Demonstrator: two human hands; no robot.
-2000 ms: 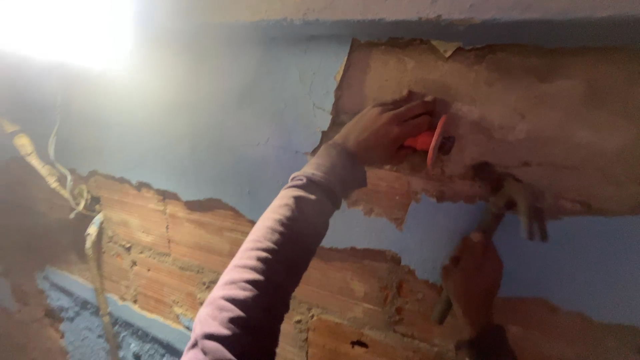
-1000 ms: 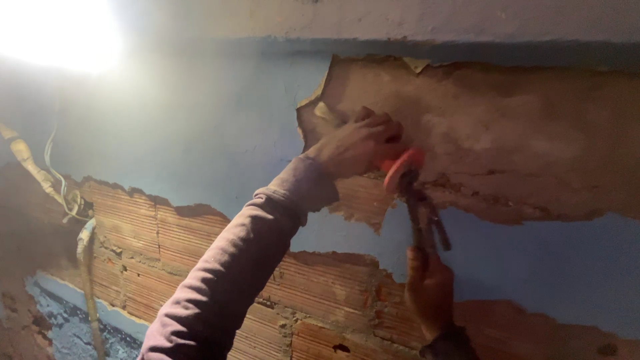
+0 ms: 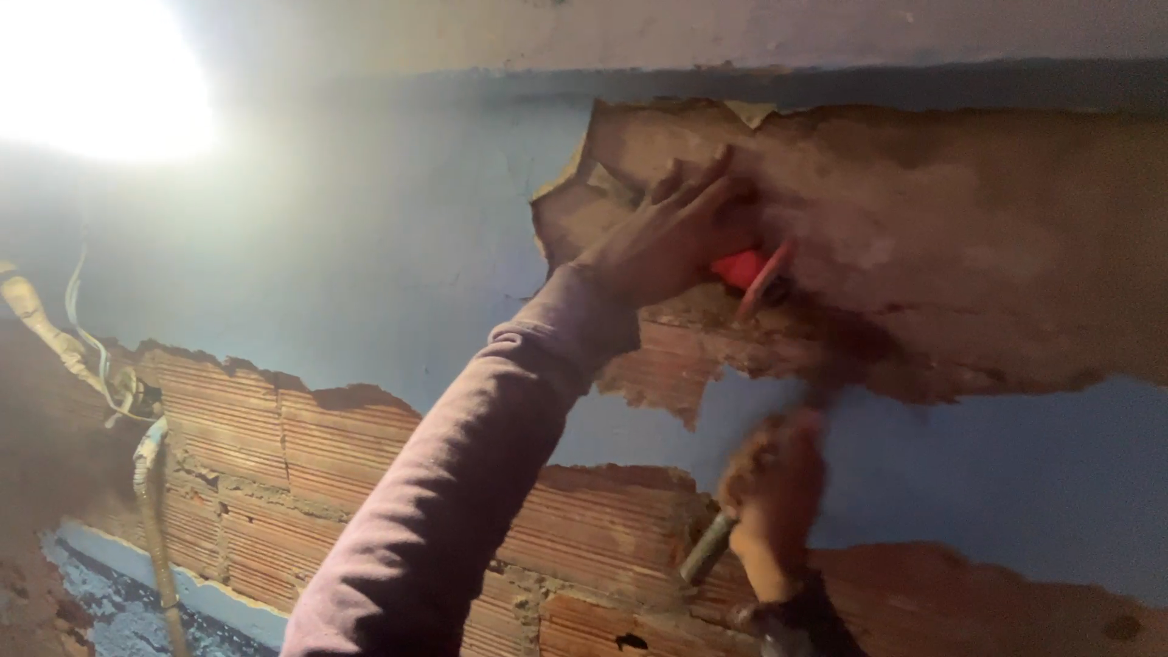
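Note:
In the head view my left hand (image 3: 680, 233) lies against the bare plaster patch (image 3: 922, 219), around the red grip of a chisel with a round hand guard (image 3: 766, 281); the chisel's blade is hidden. Its fingers are partly spread. Below and to the right, my right hand (image 3: 776, 465) is closed on a hammer handle (image 3: 708, 547) that pokes out under the fist. Motion blur and shadow hide the hammer's head, which is somewhere between the fist and the guard.
Blue painted plaster (image 3: 392, 219) with ragged edges surrounds the patch. Exposed hollow clay bricks (image 3: 602, 520) show lower down. At the left, a corrugated conduit (image 3: 151, 493) and loose white wires (image 3: 91, 342) hang by a hole. A bright light glares at the upper left.
One second ago the hammer's head was up by the red guard; now my right fist is lower relative to the guard. My left hand's fingers have spread more.

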